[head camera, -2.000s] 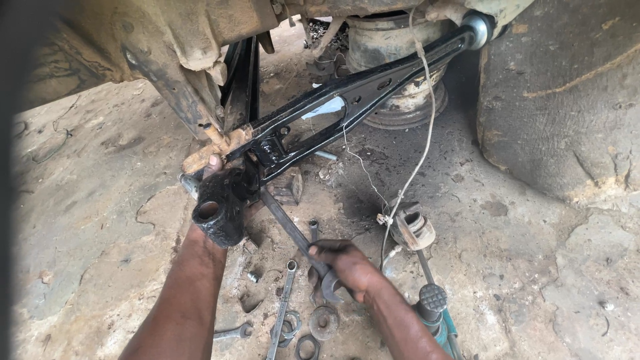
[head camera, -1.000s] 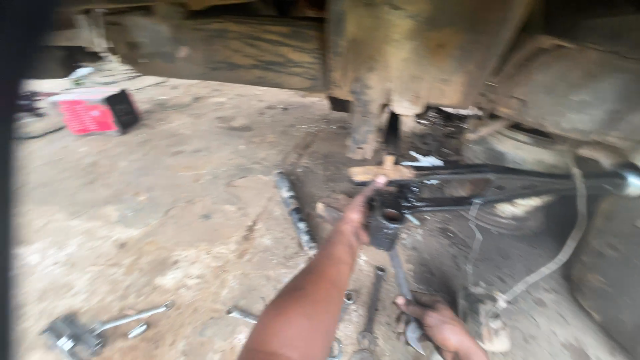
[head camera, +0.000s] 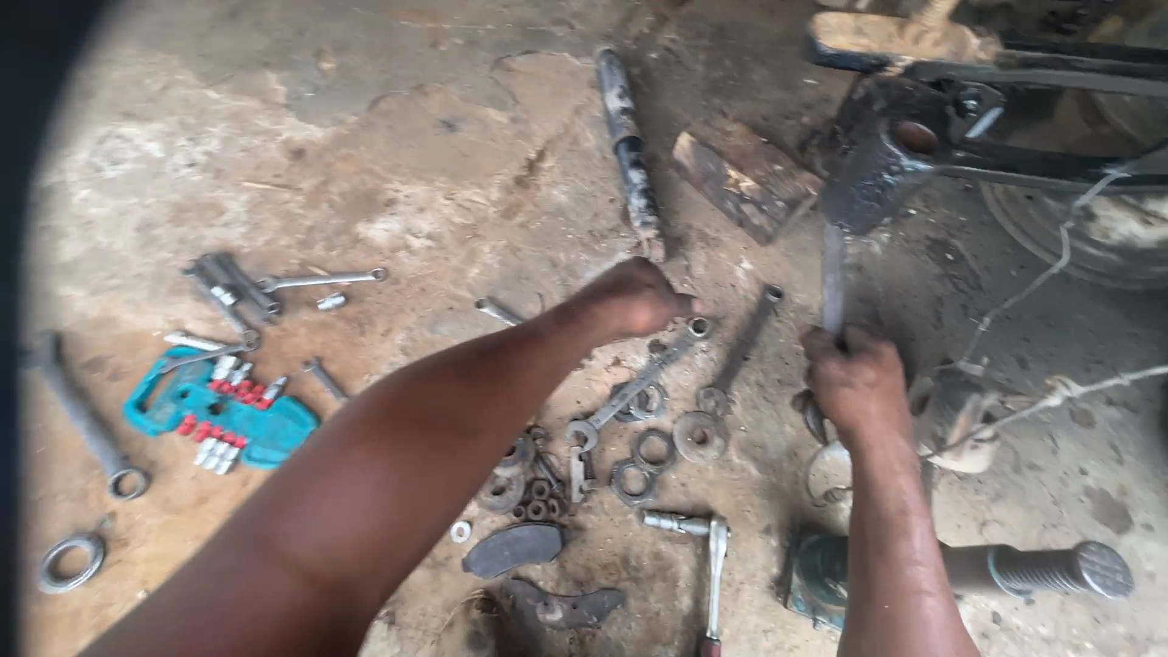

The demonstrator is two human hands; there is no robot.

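Note:
My right hand is closed around a large metal wrench, whose upper end reaches the dark cylindrical joint housing of a black suspension arm. My left hand is over the floor beside the ring end of a combination wrench; its fingers are partly hidden, so whether it touches the wrench or holds anything is unclear. Another dark wrench lies between my hands. Large nuts and a thick washer lie below them. A wooden-looking block rests atop the arm's end.
A turquoise socket holder and several wrenches lie left. A shock absorber and wood block lie ahead. Near me are a ratchet, brake pad and green bottle jack. A wire hangs at right.
My left hand has left the joint housing and moved down over the floor tools. My right hand still holds the large wrench. The view has turned down and left.

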